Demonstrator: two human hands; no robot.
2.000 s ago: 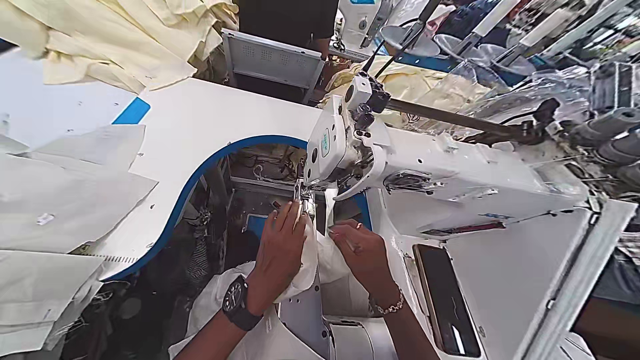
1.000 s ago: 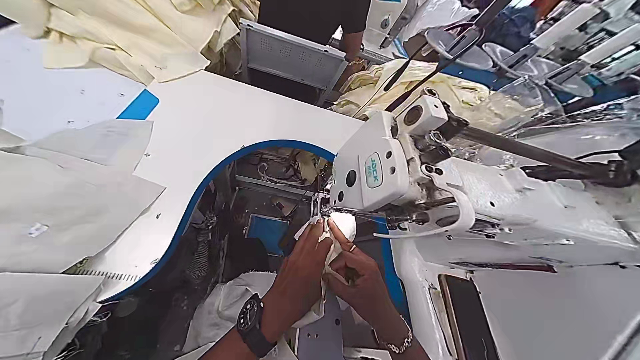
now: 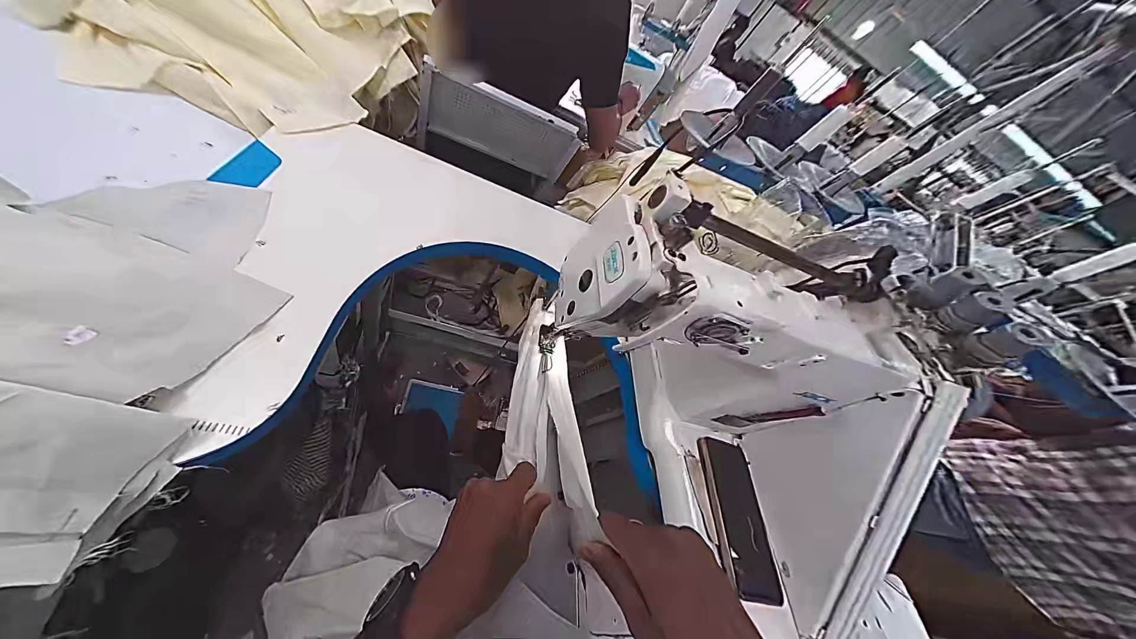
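Note:
My left hand (image 3: 484, 537), with a dark watch at its wrist, grips a strip of the white fabric (image 3: 530, 399) below the head of a white industrial sewing machine (image 3: 612, 266). Another strand of the fabric runs down to my right hand (image 3: 657, 568), which pinches it between thumb and fingers. Both strands meet at the needle area and spread apart toward me in a narrow V. More white cloth (image 3: 364, 541) lies bunched in my lap, beside my left wrist. The fingertips of both hands are partly hidden.
White cut panels (image 3: 115, 293) lie on the white table (image 3: 399, 191) at left, with cream fabric (image 3: 231, 62) behind. A phone (image 3: 741, 519) rests right of my right hand. A person in dark clothing (image 3: 550, 44) works beyond a metal tray (image 3: 501, 120). Checked cloth shows at lower right.
Both hands have moved from close to the needle down toward me and apart from each other. The fabric, bunched at the needle one second ago, now stretches in two long strands.

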